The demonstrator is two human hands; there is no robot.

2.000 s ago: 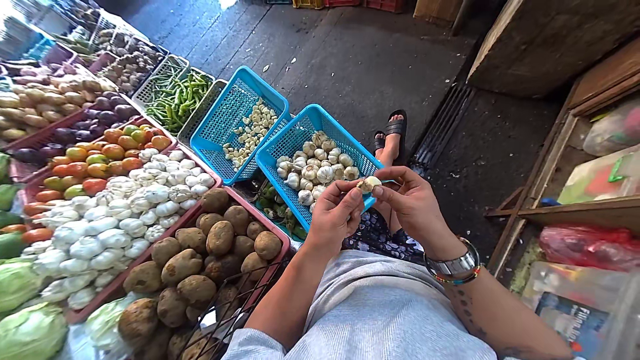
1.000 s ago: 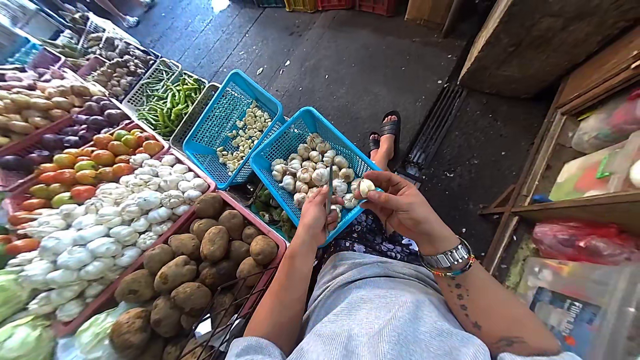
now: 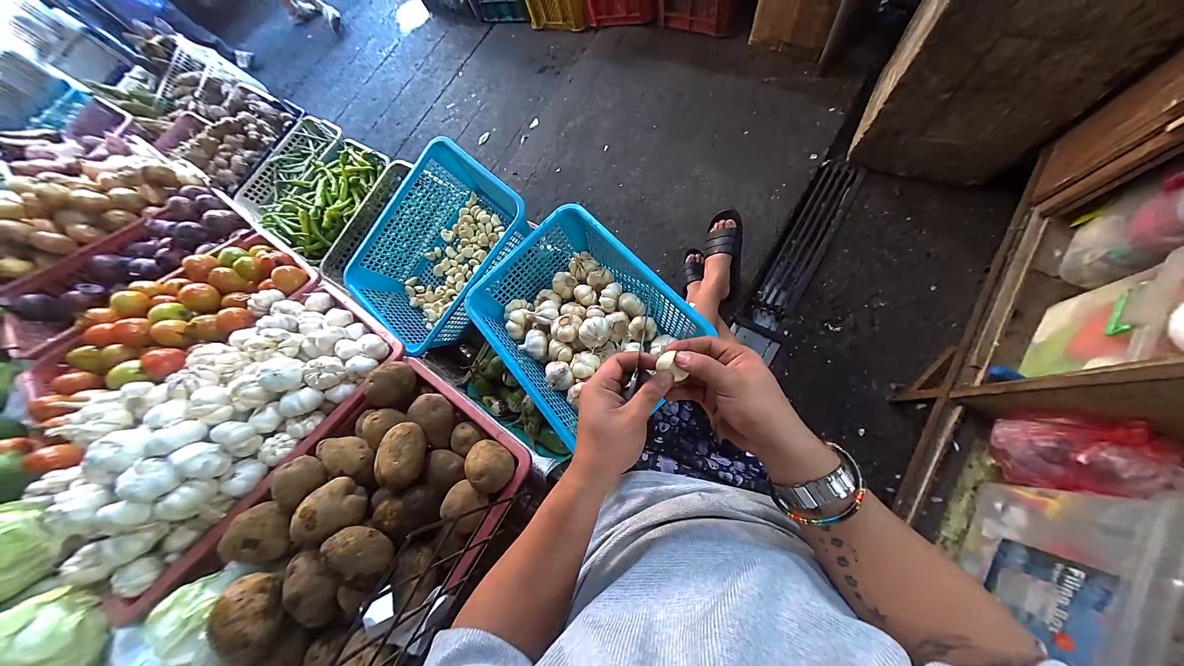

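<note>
My left hand (image 3: 622, 407) grips a small knife (image 3: 635, 372), whose narrow blade shows between the fingers; its handle is hidden. In my right hand (image 3: 731, 384) is a pale piece of garlic (image 3: 673, 366), held by the fingertips and touching my left thumb. Both hands are close together over the near right corner of a blue plastic basket (image 3: 504, 338) of whole garlic bulbs (image 3: 592, 328). A second blue basket (image 3: 388, 245), left of it, holds loose garlic cloves (image 3: 467, 245).
Crates of potatoes (image 3: 347, 509), white garlic bulbs (image 3: 199, 462), tomatoes (image 3: 199, 298) and green chilies (image 3: 324, 199) stand on the left. On the right are wooden shelves (image 3: 1073, 388) with bagged goods. A floor drain grate (image 3: 805, 240) lies beyond my sandalled feet (image 3: 721, 245).
My hands were together on the garlic, then apart with the knife blade upright; now they are together again, the blade lower between them.
</note>
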